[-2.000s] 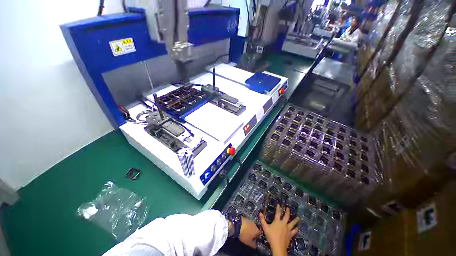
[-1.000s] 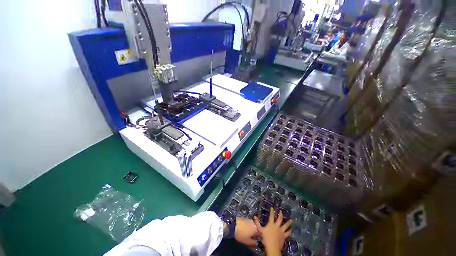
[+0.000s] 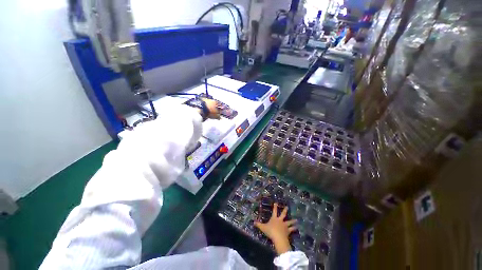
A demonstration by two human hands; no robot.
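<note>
A clear blister tray with rows of small black square housings lies at the lower right. A dark fixture lies on it, partly hidden by my right hand, whose bare fingers are spread over its edge. My left hand, in a white sleeve, is over the benchtop machine's white base, beside the grey clamp block. The hand is small and blurred, and its grip cannot be told. My sleeve hides most of the machine fixture and the near mechanism.
Stacked blister trays stand behind the working tray. The grey machine head hangs over the base's left side. A red emergency stop is on the base's front. Film-wrapped cartons line the right. A blue pad lies farther along.
My left hand has left the tray and moved up and forward over the machine. My right hand stays on the tray, fingers spread. The view has shifted, and the machine head appears farther left.
</note>
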